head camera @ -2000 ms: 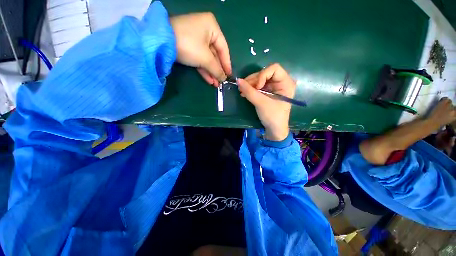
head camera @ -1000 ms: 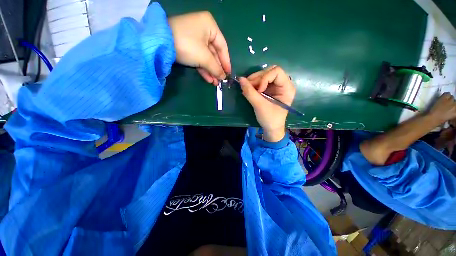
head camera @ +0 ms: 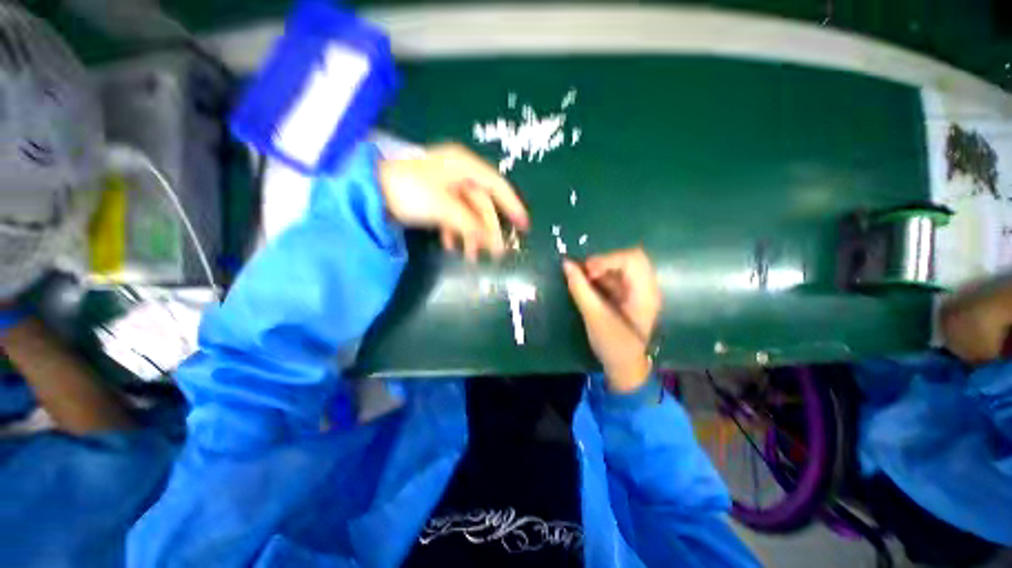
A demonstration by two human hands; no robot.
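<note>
The view is blurred. My left hand (head camera: pixel 449 200) is above the green mat, its fingers pinching a small dark component (head camera: pixel 512 239) mostly hidden by the fingertips. My right hand (head camera: pixel 621 305) is to the right and a little nearer, apart from the component. It keeps a pen-like grip on the tweezers, of which only a faint dark blur shows at the fingers. A narrow white strip (head camera: pixel 517 314) lies on the mat below my left fingertips. Small white pieces (head camera: pixel 530 134) lie in a loose pile farther back, with a few scattered between the pile and my right hand.
A blue bin or holder with a white label (head camera: pixel 320 102) is at upper left. A wire spool (head camera: pixel 917 247) stands on the right of the green mat (head camera: pixel 755 144). A dark heap of parts (head camera: pixel 971 159) lies beyond. Other people's arms show at both edges.
The view has tilted up, bringing the white pile and blue holder into sight. My right hand has moved away from the component, and the gap between my hands is wider.
</note>
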